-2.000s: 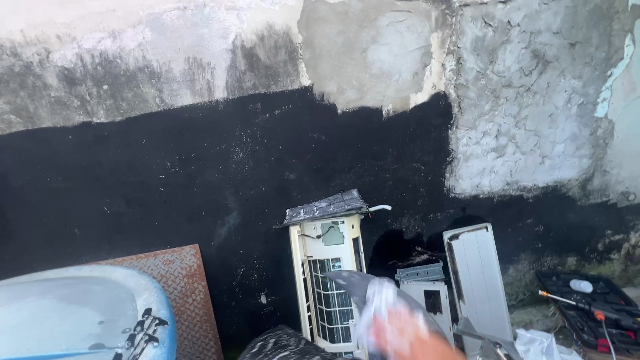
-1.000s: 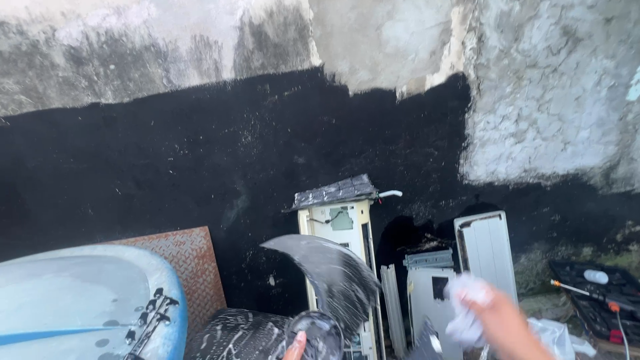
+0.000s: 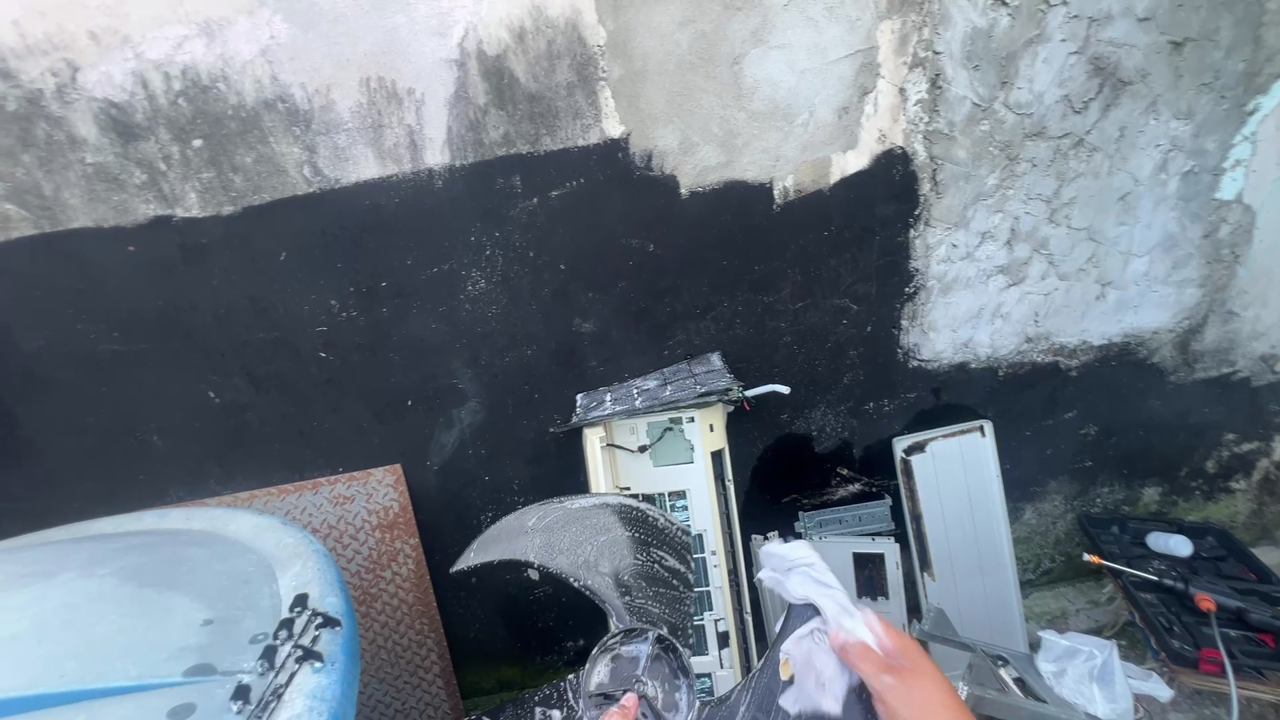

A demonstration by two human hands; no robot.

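Note:
My right hand [image 3: 900, 660] grips a bunched white cloth [image 3: 815, 590] at the lower middle right, against a blade of a dark plastic fan impeller [image 3: 610, 550]. Soapy white streaks cover the blades. At the bottom edge, a fingertip of my left hand [image 3: 622, 708] shows at the round hub [image 3: 640, 675]; the rest of that hand is out of view. Behind the upright blade stands the long white body of an air conditioner unit [image 3: 715, 490], with a dark sheet on its top.
A pale blue rounded plastic shell [image 3: 150, 610] lies at left, before a rusty tread plate [image 3: 385, 570]. White metal panels [image 3: 960, 530] lean at the black-painted wall [image 3: 480, 340]. At right are a plastic bag [image 3: 1085, 665] and an open tool case [image 3: 1190, 590] with a corded tool.
The fan impeller has turned and a blade now points left in front of the air conditioner body. My right hand with the cloth has moved from beside the impeller onto a blade.

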